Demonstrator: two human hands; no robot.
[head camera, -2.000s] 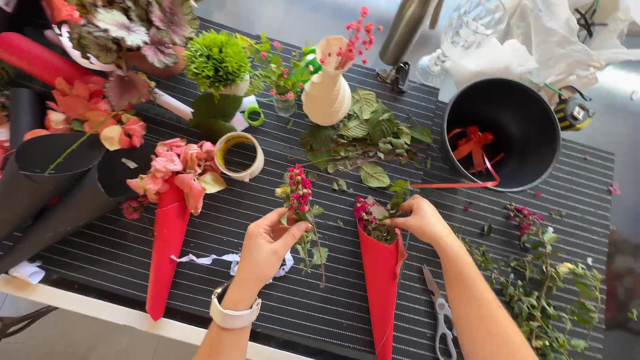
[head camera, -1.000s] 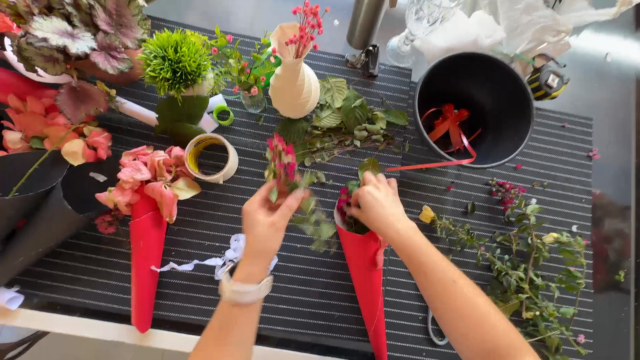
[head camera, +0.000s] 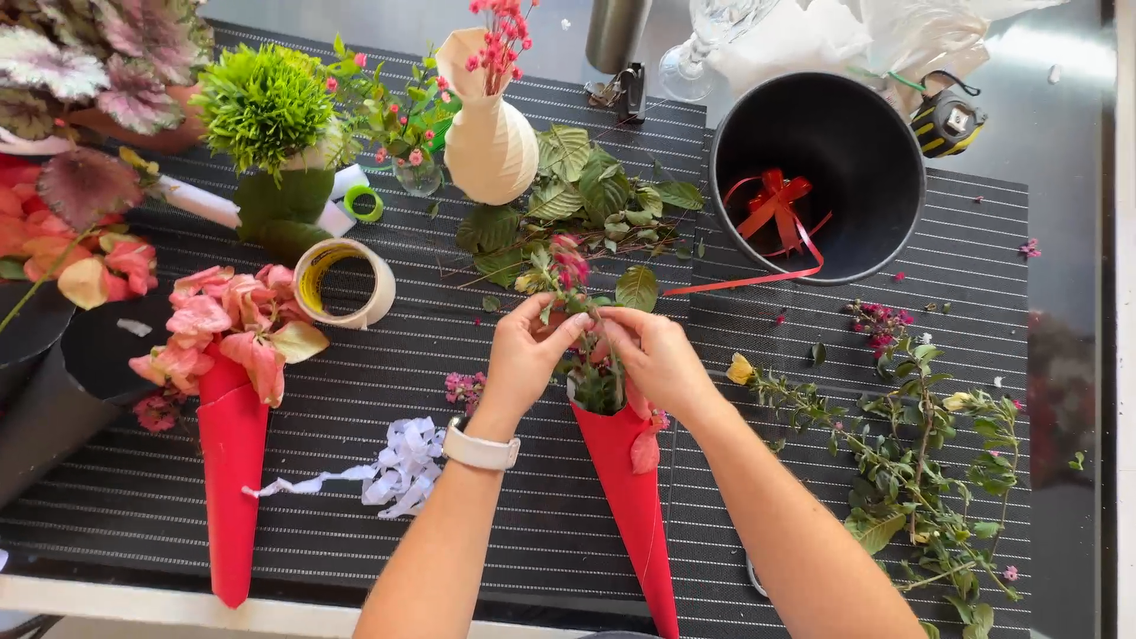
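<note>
A red paper cone (head camera: 628, 506) lies below my hands, leaves and stems showing in its mouth. Just above that mouth, my left hand (head camera: 534, 355) pinches the stem of a magenta flower sprig (head camera: 569, 266). My right hand (head camera: 652, 355) meets it fingertip to fingertip, gripping greenery at the same stems; the fingers partly hide what each holds. A pink petal hangs at the cone's right edge. To the left lies another red paper cone (head camera: 232, 479) filled with salmon-pink flowers (head camera: 240, 328). Cut flowering branches (head camera: 923, 444) are spread on the right of the striped mat.
A black bucket (head camera: 905, 240) holding a red ribbon bow (head camera: 777, 209) stands at the upper right, beside a tape measure (head camera: 948, 120). Further left are a white vase (head camera: 493, 151), a tape roll (head camera: 377, 293), loose leaves (head camera: 603, 186), white ribbon (head camera: 410, 466) and black paper cones (head camera: 53, 417).
My left hand has brought the flower sprig right to above the cone's mouth. My right hand has lifted from inside the mouth, and both hands now meet over it.
</note>
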